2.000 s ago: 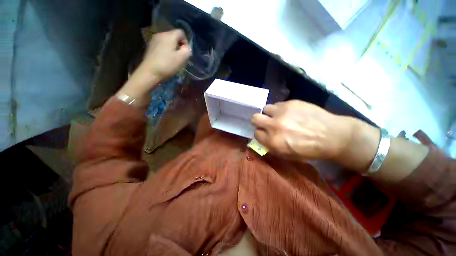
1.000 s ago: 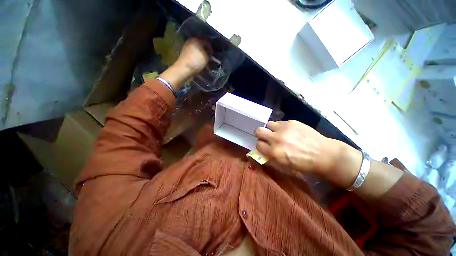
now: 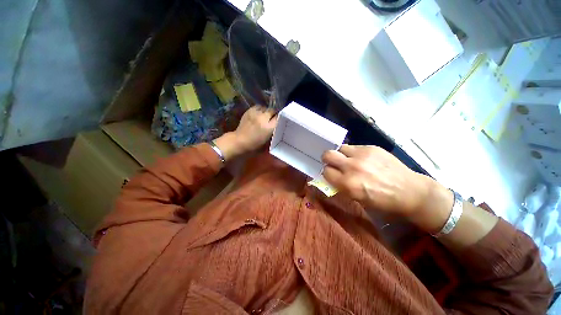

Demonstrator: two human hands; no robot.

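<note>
An open white box base (image 3: 307, 136) is held over my lap, its hollow side facing me and its inside bare. My right hand (image 3: 369, 175) pinches its right lower edge between thumb and fingers. A small yellow-edged paper (image 3: 325, 186) sticks out under the same fingers. My left hand (image 3: 257, 128) is just left of the box, with its fingers bent at the lower end of a clear plastic bag (image 3: 249, 67) hanging below the table edge. The left fingertips are partly hidden, so I cannot tell whether they hold anything.
The white tabletop (image 3: 332, 55) has a worn edge. On it are a white box (image 3: 424, 46), yellow-edged sheets (image 3: 477, 92), and bagged white pieces at the far right. A brown carton (image 3: 101, 178) and waste with yellow scraps (image 3: 187, 97) lie left. A red stool is below right.
My left hand has moved from over the waste area down and right, close to the box. The yellow scraps there are now uncovered. My right hand still holds the box, shifted slightly right.
</note>
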